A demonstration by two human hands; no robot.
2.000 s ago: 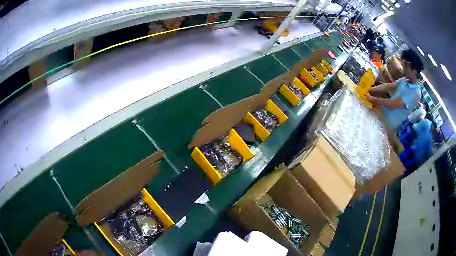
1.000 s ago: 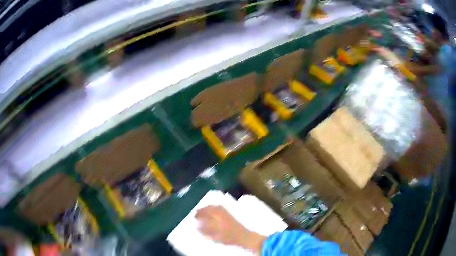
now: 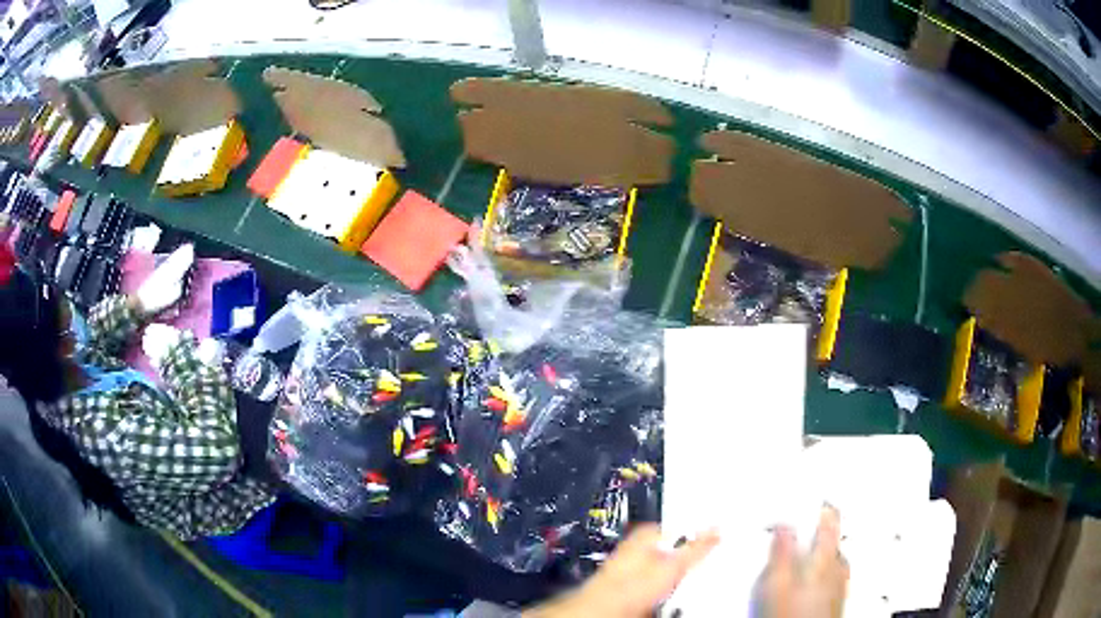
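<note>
A white insert point(image 3: 734, 404) stands out at the lower right, in front of a stack of more white inserts point(image 3: 887, 483). My left hand point(image 3: 640, 570) is bare and grips the insert's lower left part. My right hand point(image 3: 807, 573) is bare and blurred, with its fingers on the insert's lower right part. The bottom edge of the picture cuts off the lower ends of the insert and both hands. To the left lies a heap of bagged AV cables point(image 3: 483, 423) with red, yellow and white plugs.
Open gift boxes point(image 3: 770, 296) with raised brown lids stand on the green belt point(image 3: 664, 229). A red card point(image 3: 417, 242) lies beside one box topped with a white insert. A carton point(image 3: 1002, 537) holds small packs at right. A neighbour in checked clothing point(image 3: 157, 435) works at left.
The view has swung left, bringing the cable heap and neighbour into sight. One second ago one hand lay on the white stack; now both hands are at an insert that stands out from it.
</note>
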